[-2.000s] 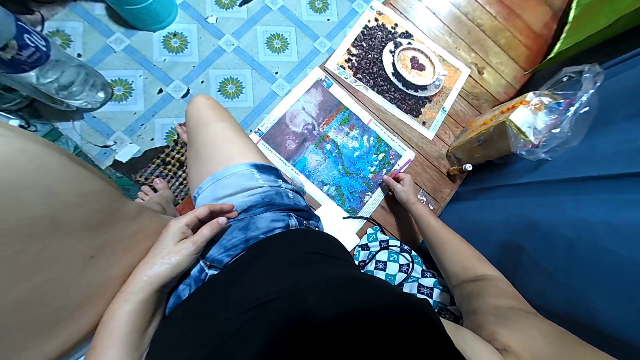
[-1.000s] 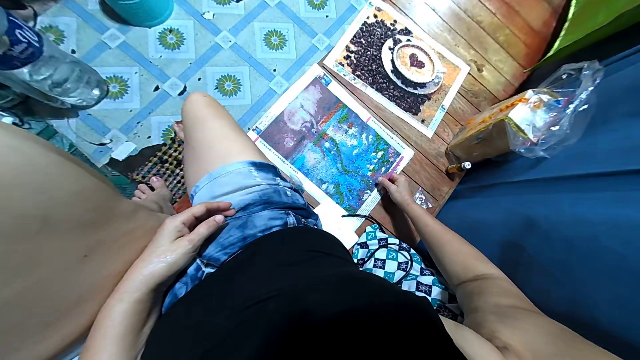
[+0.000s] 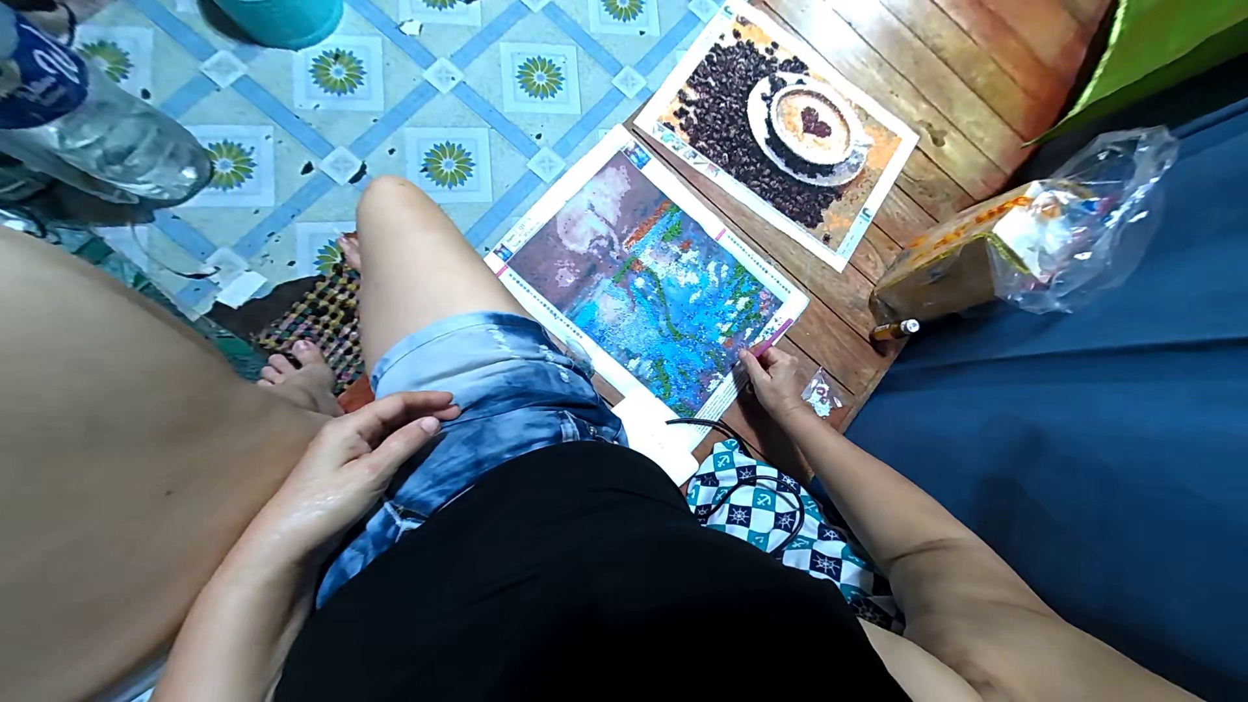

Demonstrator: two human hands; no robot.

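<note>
A partly covered diamond painting canvas point(image 3: 663, 292) with a blue and purple picture lies on the wooden boards beside my bent leg. At its near right corner, my right hand point(image 3: 775, 380) pinches what looks like a thin pink pen point(image 3: 777, 336); the tip is too small to make out. My left hand point(image 3: 390, 444) rests on the denim shorts point(image 3: 478, 380), fingers slightly apart, holding nothing. A small clear bag point(image 3: 822, 393) of tiny pieces lies just right of my right wrist. White paper point(image 3: 655, 434) sits between the canvas and my lap.
A coffee-cup picture point(image 3: 809, 127) lies beyond the canvas. To the right are a box in clear plastic point(image 3: 951, 263), a small bottle point(image 3: 894, 331) and blue fabric point(image 3: 1092, 419). Patterned cloth point(image 3: 770, 512) and a black cord lie near my waist. A plastic bottle point(image 3: 127, 136) is at left.
</note>
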